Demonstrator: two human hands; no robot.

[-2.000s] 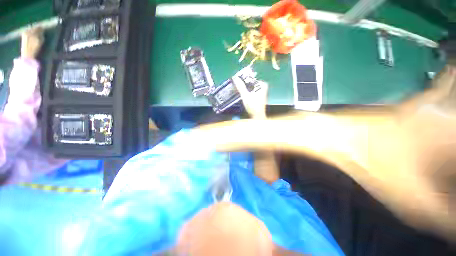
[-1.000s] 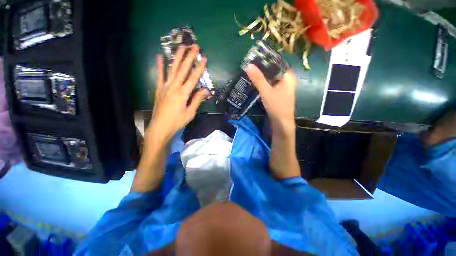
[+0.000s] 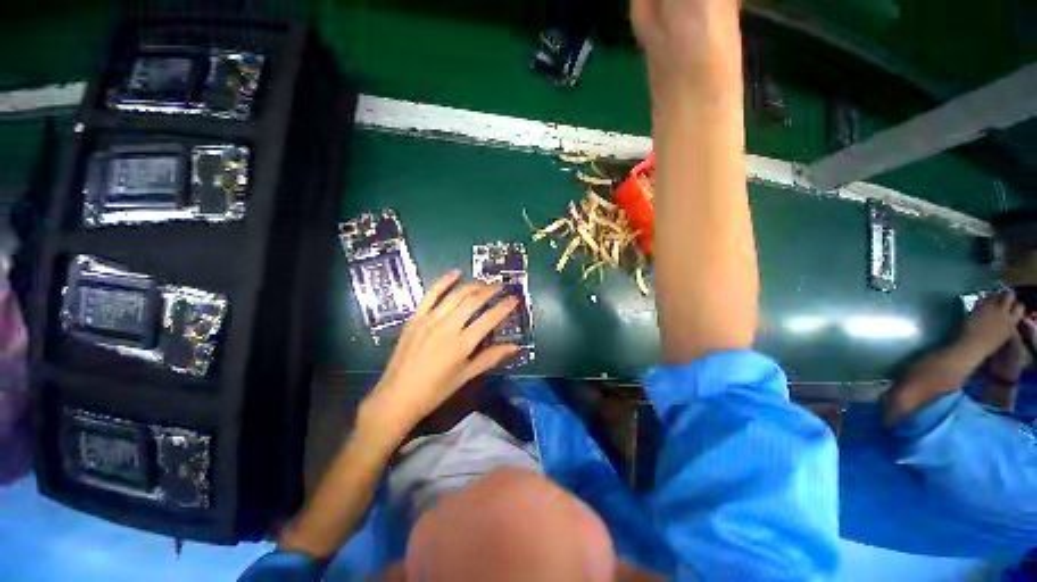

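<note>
Two opened phone assemblies lie on the green bench in front of me. The left phone (image 3: 380, 279) lies slightly tilted, its silver battery bay showing and its circuitry at the far end. The right phone (image 3: 504, 264) stands nearly straight, with a dark block in its frame partly covered by my fingers. My left hand (image 3: 446, 341) rests on this right phone with fingers spread; whether it grips it is not clear. My right arm reaches far forward over the bench, and my right hand (image 3: 686, 9) is cut off by the top edge.
A black tray (image 3: 279, 284) with several phones stands at left. Tan liner strips (image 3: 596, 235) lie beside the red bin (image 3: 639, 205), partly hidden by my right arm. Another phone (image 3: 881, 247) lies at right. A co-worker's hands (image 3: 992, 324) show at the right edge; more phones lie beyond the white rail.
My left hand has moved from the left phone onto the right phone. My right hand has let go of the right phone and reached far forward. The right phone now lies straighter.
</note>
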